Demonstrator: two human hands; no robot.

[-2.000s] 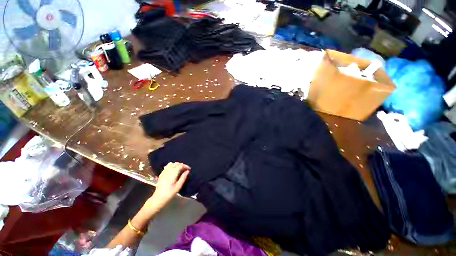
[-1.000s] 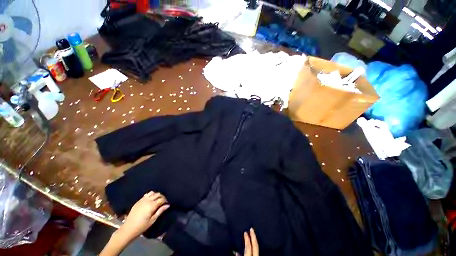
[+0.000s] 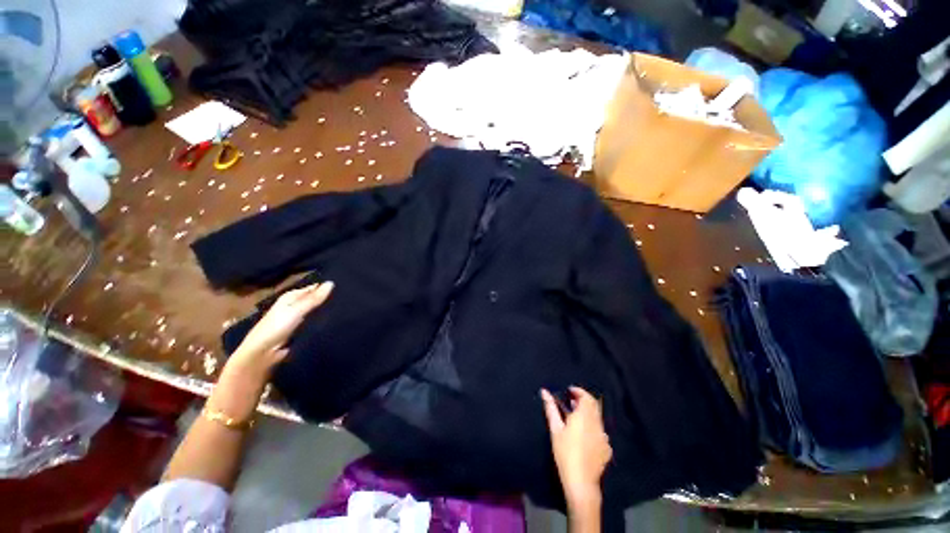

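Observation:
A black jacket [image 3: 521, 312] lies spread on the brown table, collar away from me, with a hanger hook showing at the collar. Its front edges part at the bottom and show shinier lining [image 3: 427, 390]. A tiny disc, like a button, shows on the front. My left hand [image 3: 292, 312] rests on the jacket's left part, near the lower sleeve. My right hand [image 3: 578, 432] is on the lower right front, thumb and fingers apart with dark cloth between them; whether it pinches the cloth I cannot tell.
A tan box [image 3: 667, 151] and white cloth [image 3: 510, 99] stand beyond the collar. Folded dark-blue trousers [image 3: 823, 364] lie at right. Red and yellow scissors [image 3: 211, 155], a white card [image 3: 205, 123], bottles [image 3: 130, 89] and a corded spray gun [image 3: 68, 208] are at left. Black hangers [image 3: 302, 47] lie at the far side.
My right hand has come fully into view on the jacket's lower front. My left hand has moved up along the jacket's left side. The view has shifted, with the table's front edge now showing more.

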